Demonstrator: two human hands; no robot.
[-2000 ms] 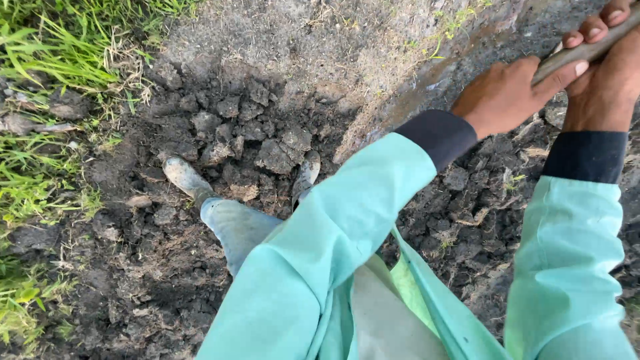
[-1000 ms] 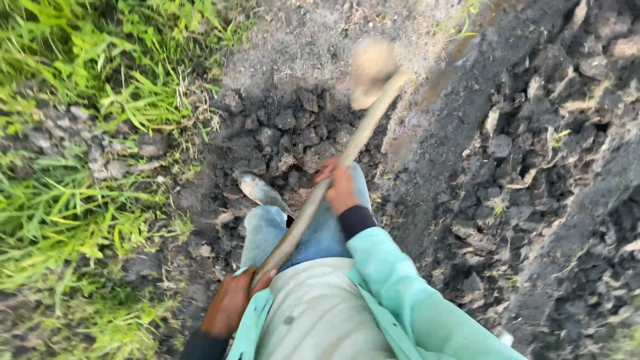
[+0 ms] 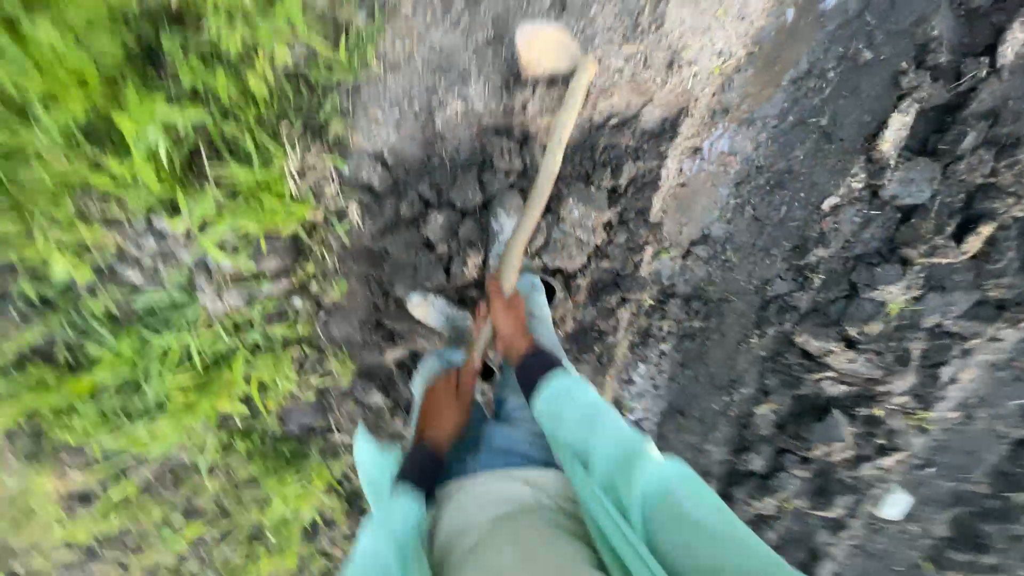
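A long-handled hoe with a wooden handle point(image 3: 548, 172) reaches forward from between my legs. Its blade point(image 3: 547, 50), pale and blurred, is at the top of the view over dry grey soil. My right hand point(image 3: 508, 320) grips the handle in front of my knees. Just behind it, my left hand point(image 3: 448, 400) is closed round the lower end of the handle. Dark broken clods point(image 3: 448, 200) lie beneath the handle and around my muddy shoes point(image 3: 436, 310). Motion blur hides whether the blade touches the ground.
Green grass point(image 3: 160, 320) borders the soil along the left. A wet, muddy strip point(image 3: 704, 176) runs to the right of the hoe, with rough dark clods point(image 3: 912, 184) beyond it. A small white object point(image 3: 894, 504) lies on the soil at lower right.
Two seconds ago both hands were at the upper right on the handle; now they are in front of my legs. Since one second ago my hands have come closer together. The view has shifted.
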